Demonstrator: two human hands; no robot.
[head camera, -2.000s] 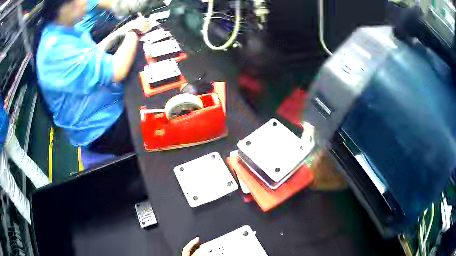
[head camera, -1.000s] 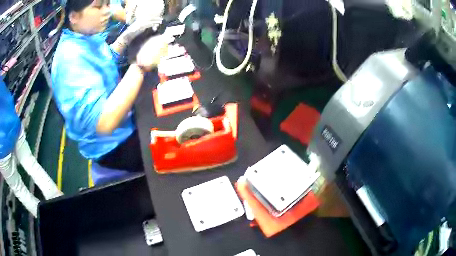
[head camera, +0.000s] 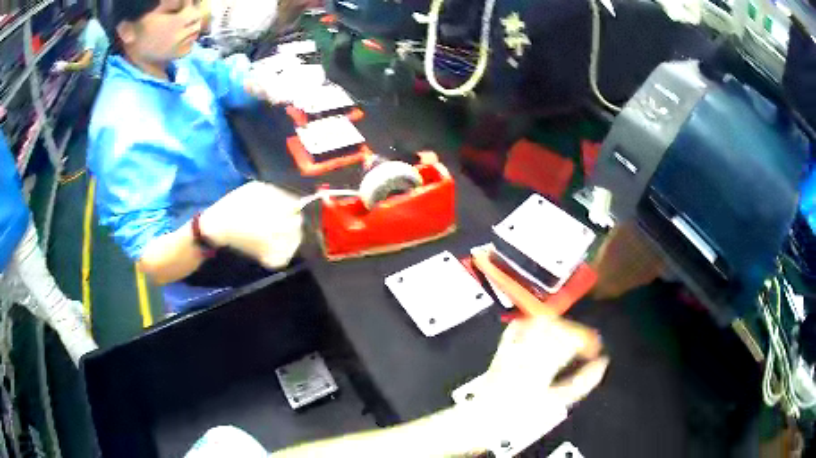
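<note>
My left hand (head camera: 546, 358) is bare, overexposed and blurred. Its forearm comes in from the bottom edge. One finger points up-left beside the box stack; whether the hand holds anything is unclear. A white network box (head camera: 528, 431) lies under my wrist, partly hidden. Another white box (head camera: 438, 293) lies flat on the black mat, feet up. Stacked boxes (head camera: 544, 234) sit on a red pad (head camera: 573, 288). A corner of one more white piece (head camera: 565, 451) shows at the bottom edge. My right hand is not in view.
A red tape dispenser (head camera: 389, 219) stands behind the boxes. A neighbour's hand (head camera: 255, 224) is at its left end, at a pale strip. A black tray (head camera: 215, 376) holds a grey piece (head camera: 306, 380). The label printer (head camera: 716, 170) stands at right. Boxes on red pads (head camera: 329, 136) stand further back.
My left hand and forearm have come into view over the near box. The neighbour's hand has come to the dispenser. The view has shifted, showing more of the tray.
</note>
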